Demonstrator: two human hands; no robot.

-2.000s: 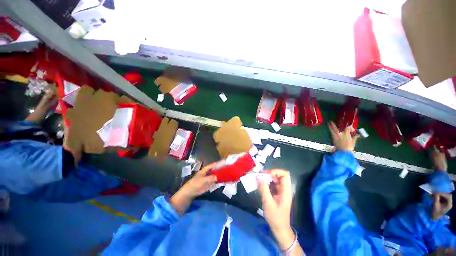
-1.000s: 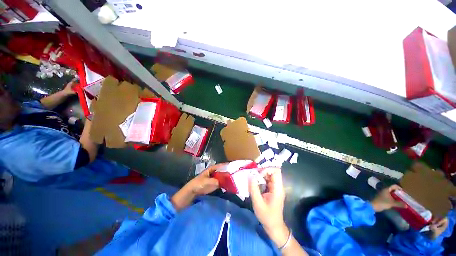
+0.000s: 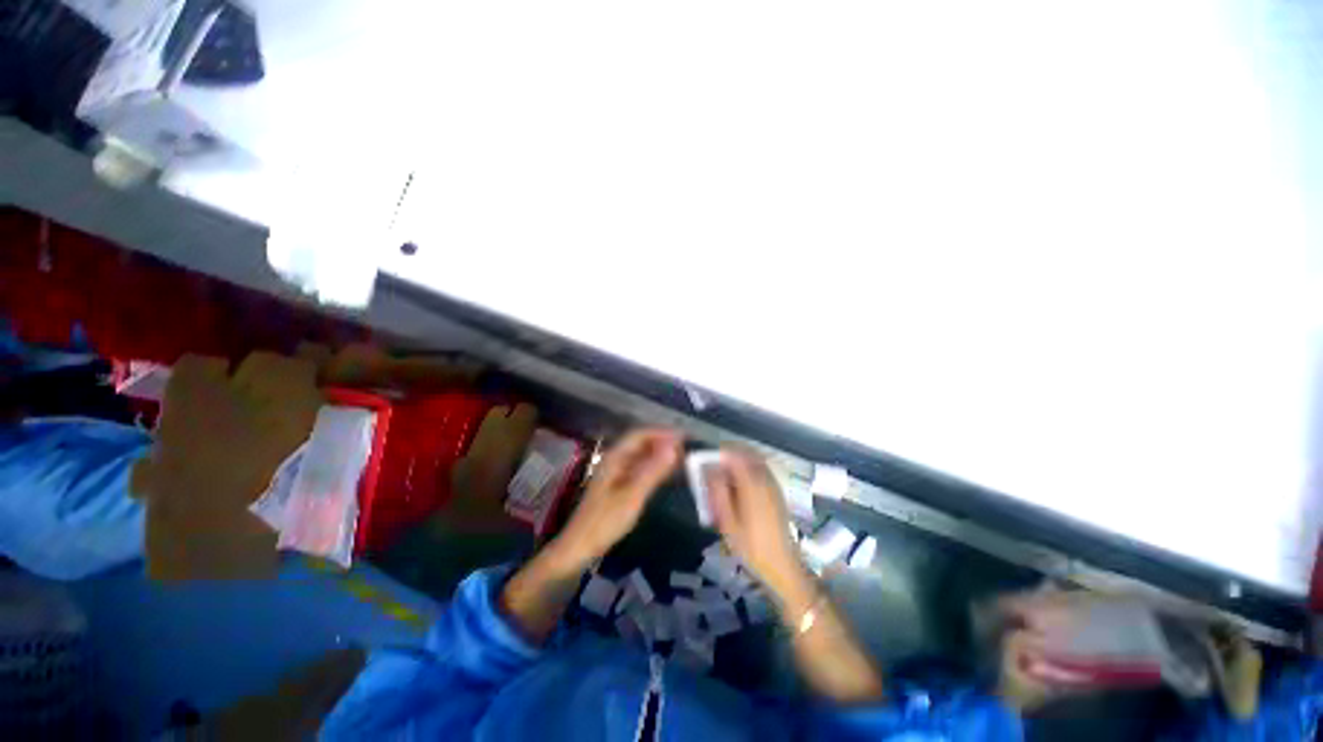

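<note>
My left hand (image 3: 624,490) is raised at the middle, blurred, with no box visible in it; its finger positions are unclear. My right hand (image 3: 750,519) is close beside it, its fingers on a small white folded paper piece (image 3: 705,484). A loose pile of white paper pieces (image 3: 694,615) lies on the dark bench (image 3: 914,558) below and between my hands.
The white overhead shelf (image 3: 813,218) covers the upper view and hides most of the belt. Red boxes (image 3: 544,478) and a large brown cardboard flap (image 3: 218,471) stand at left. Another person's hands hold a blurred red-and-white box (image 3: 1095,638) at right.
The red box with its brown flap is gone from my left hand and from view. My hands have moved up, near the shelf edge. The shelf now covers more of the view.
</note>
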